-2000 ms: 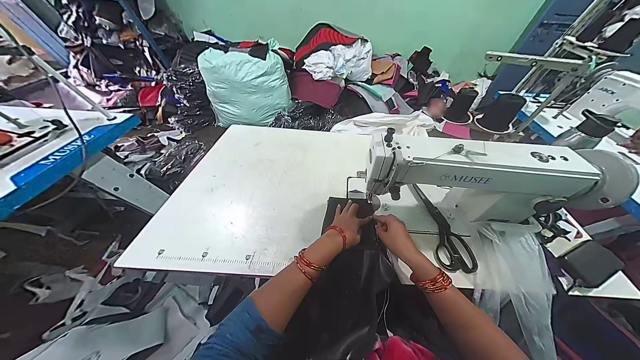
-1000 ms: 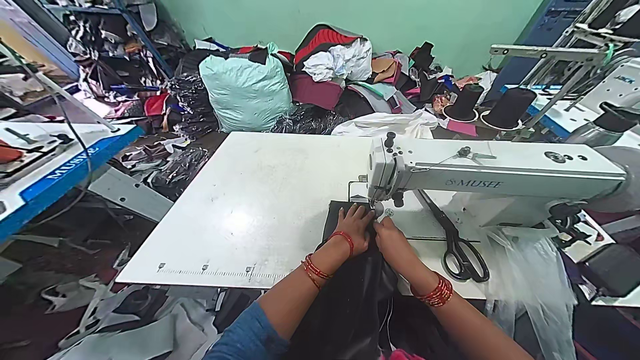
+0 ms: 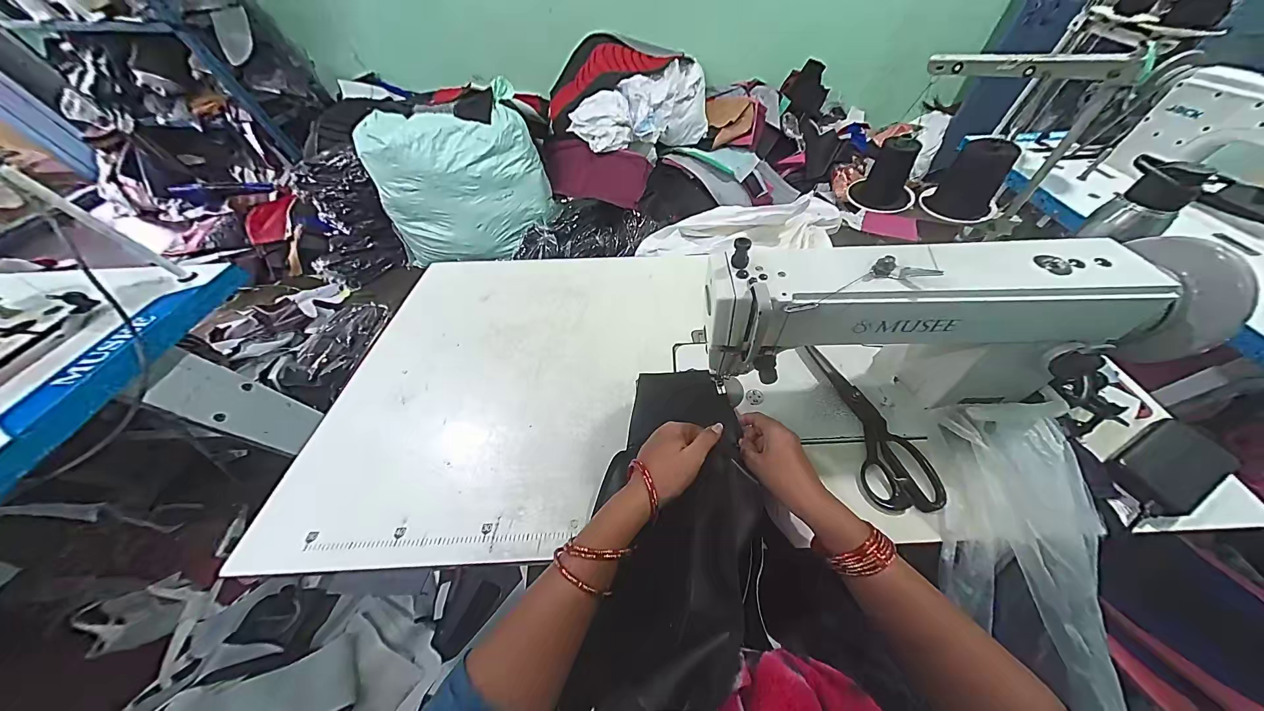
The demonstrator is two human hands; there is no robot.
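Observation:
Black fabric [image 3: 681, 592] runs from my lap up over the front edge of the table to the needle area of a white Musee sewing machine [image 3: 948, 296]. My left hand [image 3: 683, 456] grips the fabric with bent fingers, thumb toward the seam edge. Just right of it, my right hand [image 3: 775, 452] pinches the fabric's right edge, a little below the presser foot [image 3: 723, 383]. Black-handled scissors [image 3: 874, 434] lie on the table to the right, blades partly behind the machine head. A white thread hangs down over the fabric.
The white tabletop [image 3: 464, 395] has a printed ruler along its front edge. Translucent plastic sheeting [image 3: 1027, 533] hangs at the right. Black thread cones [image 3: 973, 178] stand behind the machine. A light green sack [image 3: 454, 183] and heaped fabric lie beyond the table; another machine table [image 3: 118, 346] is at left.
My left hand, spread flat on the fabric near the needle earlier, has drawn back toward me and its fingers are now bent. More fabric shows between my hands and the needle.

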